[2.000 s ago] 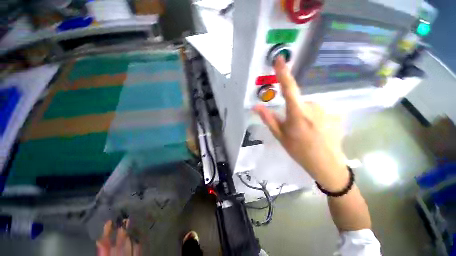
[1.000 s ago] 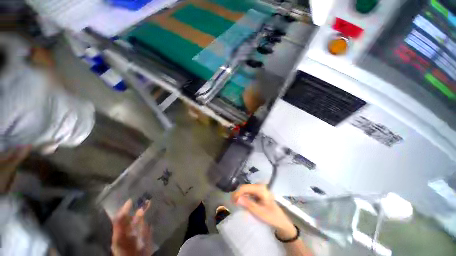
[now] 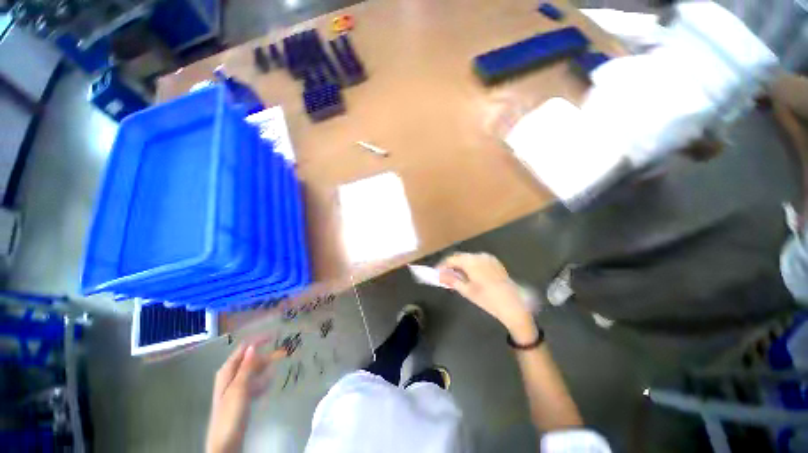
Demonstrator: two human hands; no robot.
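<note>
My left hand (image 3: 237,389), blurred at the bottom left, holds a translucent sheet (image 3: 341,323) with black handwriting. The sheet's thin right edge shows and the floor is visible through it. My right hand (image 3: 483,281), wearing a dark bracelet, is at the table's front edge. Its fingers pinch something white (image 3: 428,275), likely part of an EVA sheet; its extent cannot be told. A white EVA sheet or stack (image 3: 377,218) lies on the brown table (image 3: 443,133) ahead of my hands.
Nested blue crates (image 3: 173,195) stand at the table's left. Dark ribbed blocks (image 3: 306,62), a pen (image 3: 372,149), a long blue block (image 3: 532,53) and another white stack (image 3: 567,146) lie on the table. A person in white sleeves (image 3: 673,80) leans in at the right.
The view has turned from the cutting machine and its panel to the brown table. My right hand has left the green button and now holds something white. My left hand still holds the translucent sheet.
</note>
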